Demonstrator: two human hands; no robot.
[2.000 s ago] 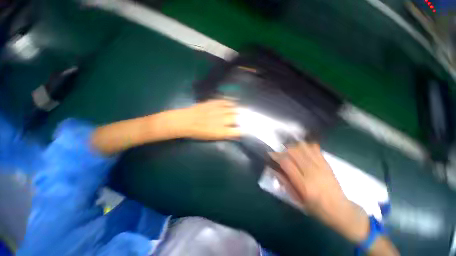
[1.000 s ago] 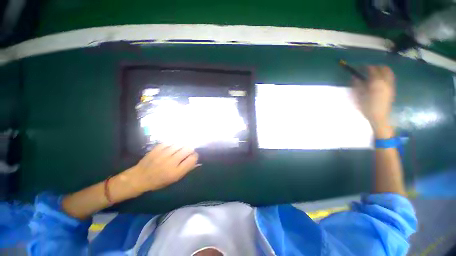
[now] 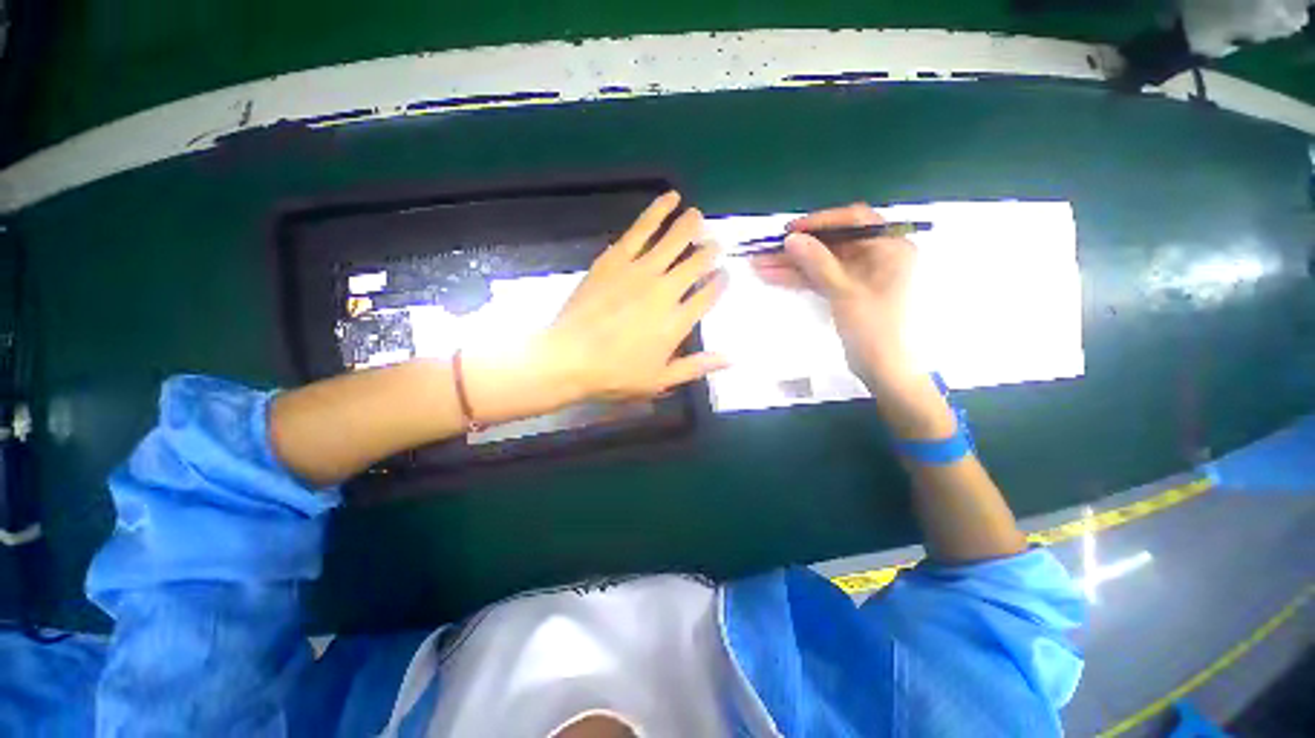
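The open tablet [image 3: 469, 283] lies in a black tray [image 3: 296, 289] in front of me, its silver-white centre glaring. A white sheet [image 3: 995, 296] lies flat against the tray's right side. My left hand [image 3: 635, 310] is spread over the right part of the tablet and tray, fingertips near the sheet's left edge. It covers that part, and I see nothing held in it. My right hand [image 3: 854, 274] holds dark thin tweezers [image 3: 880, 229] over the sheet, the tip pointing left beside my left fingers. Whether the tip holds anything is too small to tell.
A worn white rail [image 3: 606, 72] runs behind the dark green bench mat [image 3: 577, 526], with the green conveyor belt [image 3: 433, 26] beyond it. A dark object with something whitish stands at the top right. Cables show at the left edge.
My left hand has moved right and up, from the tray's front edge to its right side. My right hand has moved left with the tweezers, whose tip now points left over the sheet.
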